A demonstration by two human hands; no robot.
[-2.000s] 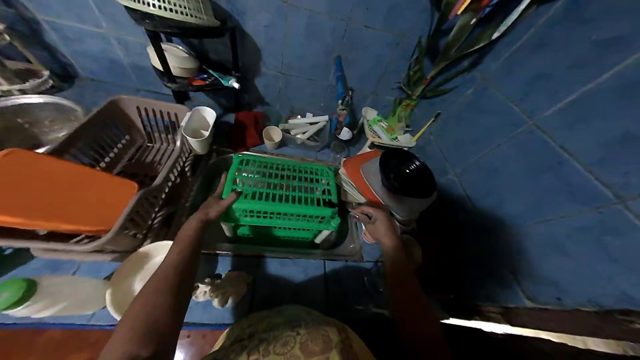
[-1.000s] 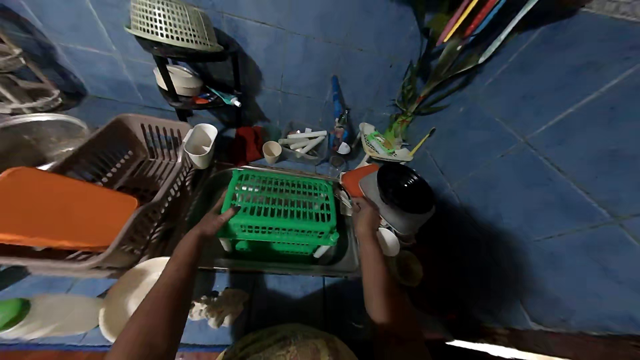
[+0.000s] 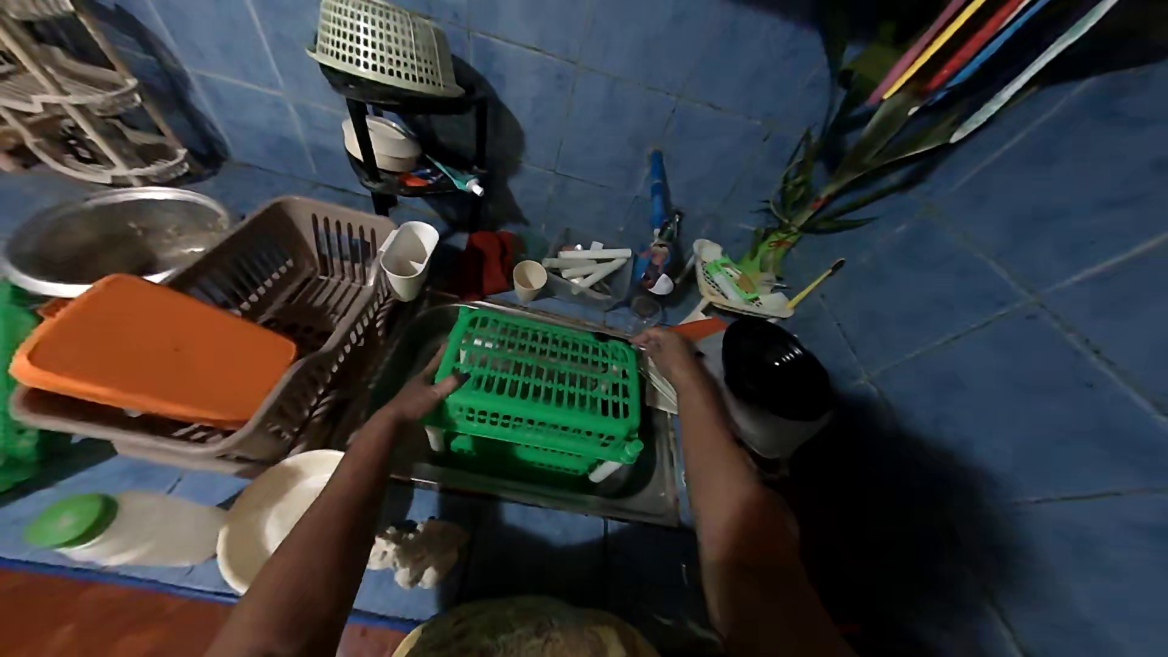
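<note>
A green plastic slatted basket rack [image 3: 547, 374], with a second green tier beneath it, sits in a metal sink [image 3: 662, 484]. My left hand [image 3: 427, 391] grips its left side, the thumb over the near left edge. My right hand [image 3: 671, 354] is at the far right corner of the rack; its fingers are partly hidden, so its hold on the rack is unclear. Just beyond the right wrist stand a black bowl [image 3: 776, 370] and a stack of pale dishes, partly covered by the forearm. An orange piece [image 3: 701, 328] shows behind that hand.
On the left, a brown dish basket [image 3: 274, 411] bears an orange plastic lid [image 3: 155, 351]. Behind the sink are a white holder [image 3: 409, 260], a small cup [image 3: 529, 280] and a tub of white sticks [image 3: 589, 269]. A cream bowl [image 3: 274, 511] and a green-capped bottle [image 3: 137, 527] lie nearer.
My right hand has moved from the rack's right side to its far right corner. My left hand remains at the left side. The rack stays in the sink.
</note>
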